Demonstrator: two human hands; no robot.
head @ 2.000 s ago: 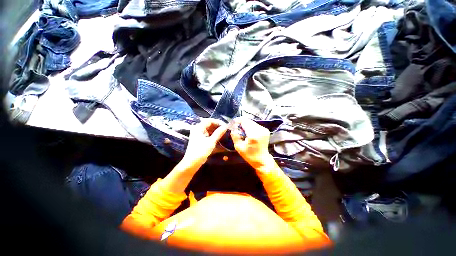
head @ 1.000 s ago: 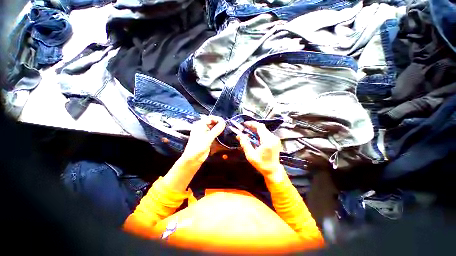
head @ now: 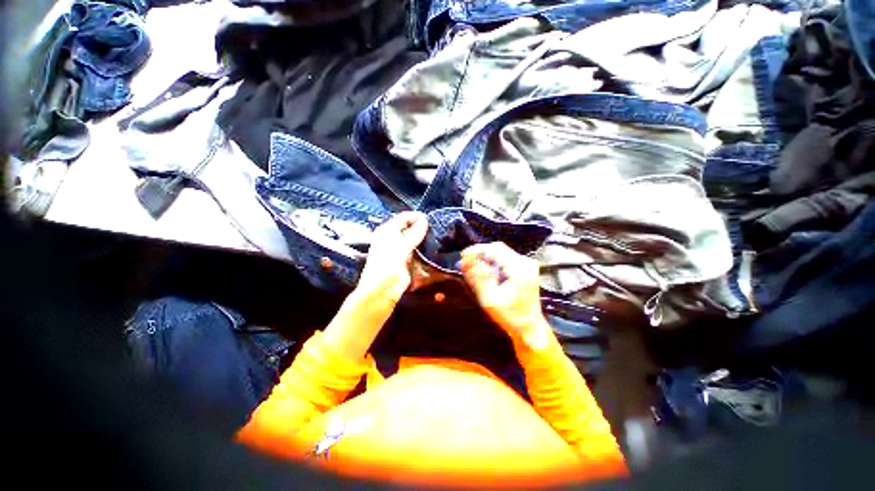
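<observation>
An inside-out denim garment lies in front of me, pale inside with a dark-blue waistband that curves down to my hands. My left hand pinches the edge of the dark-blue denim with thumb and fingertips. My right hand is curled just right of the dark bunched section. A small dark thing, possibly thread snips, shows partly between its fingers; most of it is hidden.
Blue, grey and black garments are heaped across the pale-topped table. A dark denim stack rises at the right. More denim lies below the table edge at the lower left, and more at the lower right.
My hands first moved apart, my right hand shifting right. Now my right hand is more closed and the denim between my hands is spread wider. The tool shows less than before.
</observation>
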